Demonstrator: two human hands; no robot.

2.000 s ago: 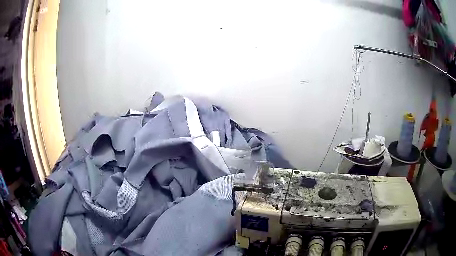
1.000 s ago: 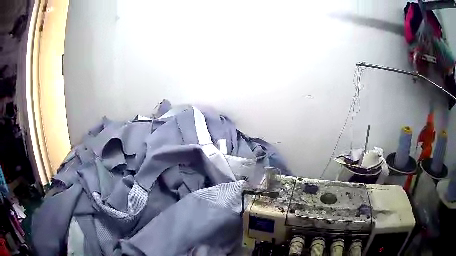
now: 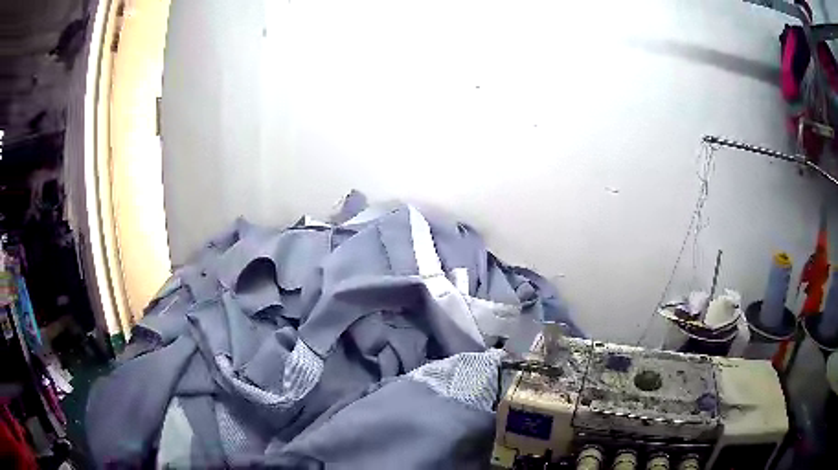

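Observation:
A large heap of grey-blue garment pieces lies left of the machine, against the wall. Patterned white-blue parts and a plain white band show within it. The cream overlock machine stands at the lower right, its top covered in lint. Its pale tension knobs are cut off by the bottom edge. The needle area is hidden. Neither my left hand nor my right hand is in the picture.
Behind the machine are a thread cone, a cone holder with white scraps, a thin thread stand arm and an orange strip. A pink bundle hangs at the upper right. A door frame is at the left.
The view has shifted, so the heap and machine sit further right and lower in the picture. The heap's folds look much the same. No hand has appeared.

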